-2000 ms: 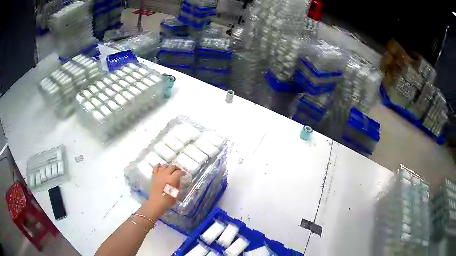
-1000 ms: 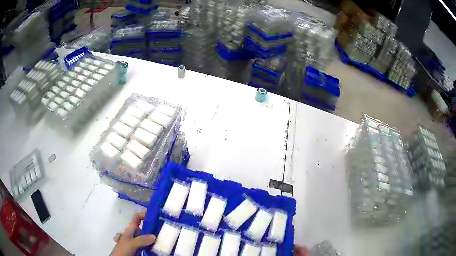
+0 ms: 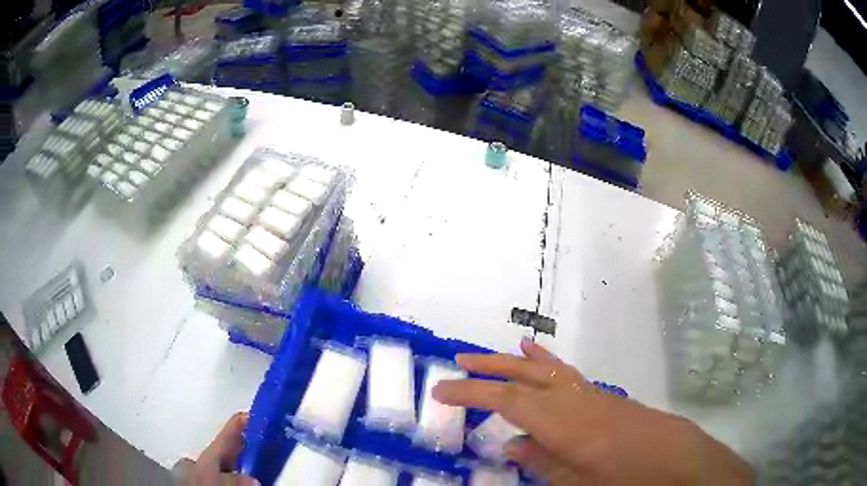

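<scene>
A blue blister tray (image 3: 302,327) with rows of white units (image 3: 391,383) fills the bottom centre, its lower part cut off by the frame's edge. My left hand (image 3: 222,454) grips the tray's left side, fingers partly hidden. My right hand (image 3: 551,408) reaches over the tray's right part. Its fingertips touch a white unit in the upper row; the fingers are spread and I cannot tell whether they grip it. The working tray stack (image 3: 271,237), clear and blue layers with white units on top, stands just behind and left of the blue tray.
Low tray blocks (image 3: 157,142) stand at the far left with a blue piece behind. A small clear tray (image 3: 59,308) and a phone (image 3: 82,363) lie left. Teal rolls (image 3: 495,155) stand at the table's far edge. Tall finished stacks (image 3: 727,304) stand right. A red stool (image 3: 43,408) is lower left.
The blue tray has come nearer, and my left hand has stayed on its left side. My right hand has moved from the tray's right edge to over its units.
</scene>
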